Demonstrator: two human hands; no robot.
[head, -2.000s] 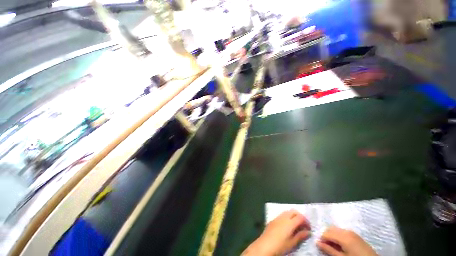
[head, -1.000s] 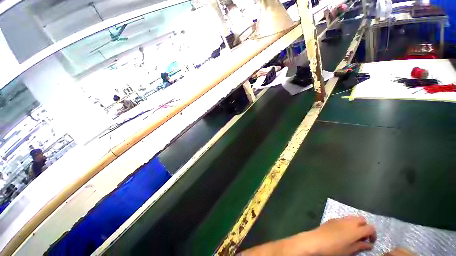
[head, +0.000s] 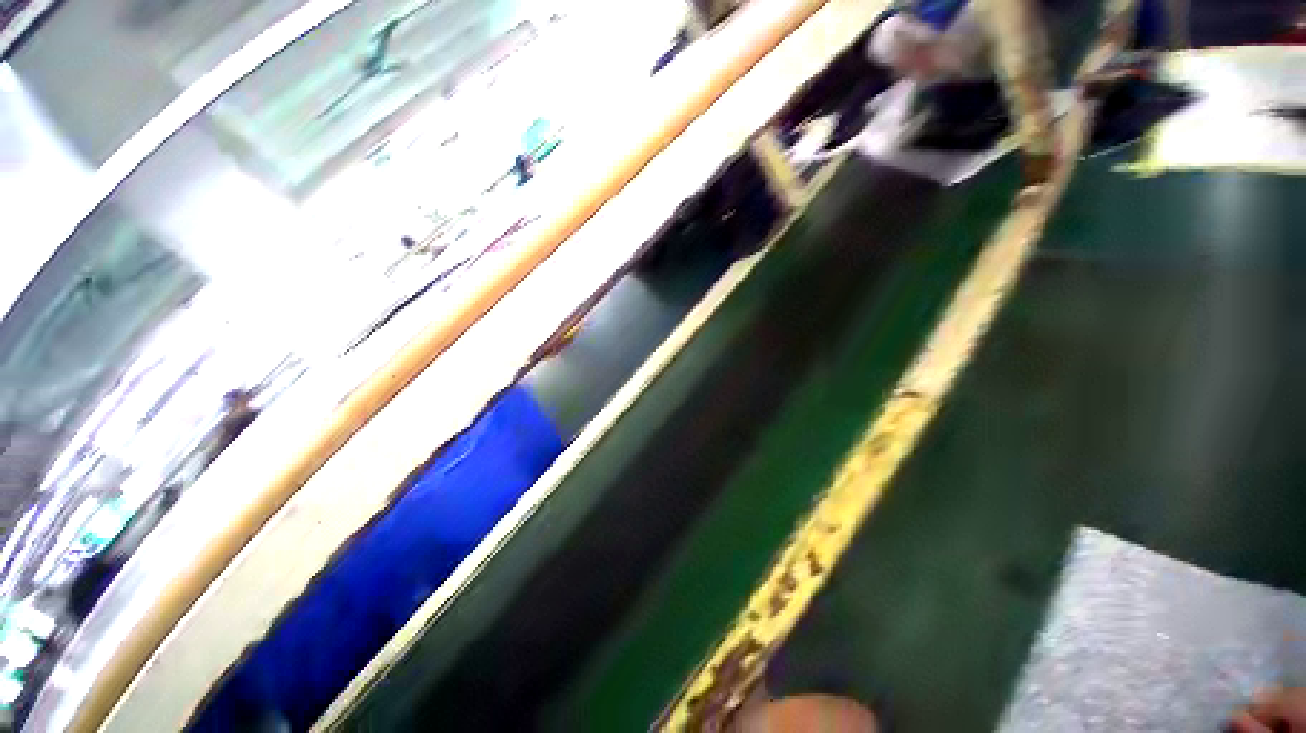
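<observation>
A white to silvery protective sheet [head: 1146, 637] lies on the dark green bench at the lower right, cut off by the picture's edge. Nothing else lies on the part of it that shows. My left hand or wrist [head: 809, 716] is a blurred piece at the bottom edge, beside the chipped yellow rail; its fingers are out of the picture. A small part of my right hand [head: 1272, 713] shows at the lower right corner, over the sheet; whether it holds anything cannot be told.
The green conveyor belt [head: 688, 473] runs left of the chipped yellow rail [head: 859, 480]. Blue material [head: 416, 551] shows beyond the belt. A white board [head: 1246, 108] is at the upper right. A blurred hand of another person [head: 917, 50] is near the belt's far end.
The view has swung left, so sheet and hands sit further right and lower. My left hand has moved off the sheet towards the rail. The other person's hand shows larger at the belt's far end.
</observation>
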